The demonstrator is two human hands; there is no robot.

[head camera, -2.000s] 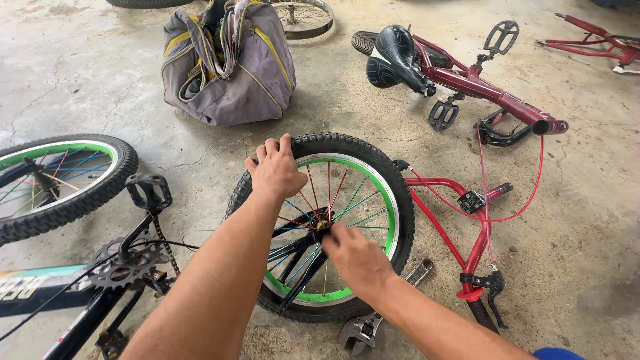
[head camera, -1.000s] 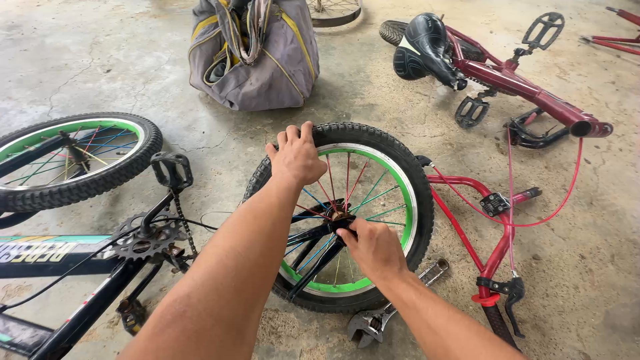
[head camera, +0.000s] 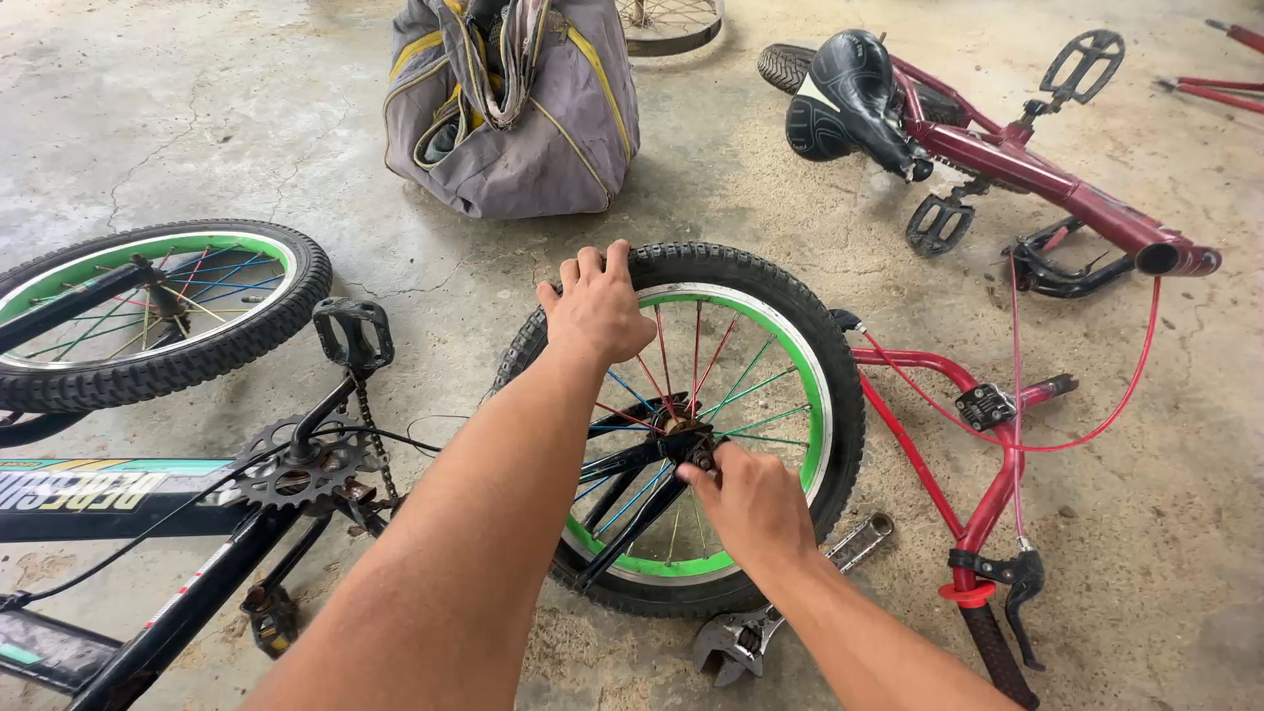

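Observation:
My left hand (head camera: 595,308) rests over the top left of a black knobby bicycle tire (head camera: 844,415), its fingers curled across the tread. The wheel has a green and silver rim (head camera: 812,380) and coloured spokes. At the hub, my right hand (head camera: 755,499) pinches the axle end nut (head camera: 703,458) by the dark frame's dropout; the fingertips are partly hidden. Dark frame tubes (head camera: 632,533) reach the hub from the lower left. An adjustable wrench (head camera: 736,637) lies on the floor below the wheel, partly behind my right forearm.
A grey bag (head camera: 553,148) stands beyond the wheel. At right are a red handlebar (head camera: 1002,474) with a brake lever and a dark red bicycle frame (head camera: 1047,178) with a saddle (head camera: 854,99). On the left lie a second green-rimmed wheel (head camera: 286,331), a chainring (head camera: 296,462) and a pedal (head camera: 354,334).
My right hand stays at the hub, its fingers shifted slightly around the axle end. My left hand remains on the tire. The view has shifted.

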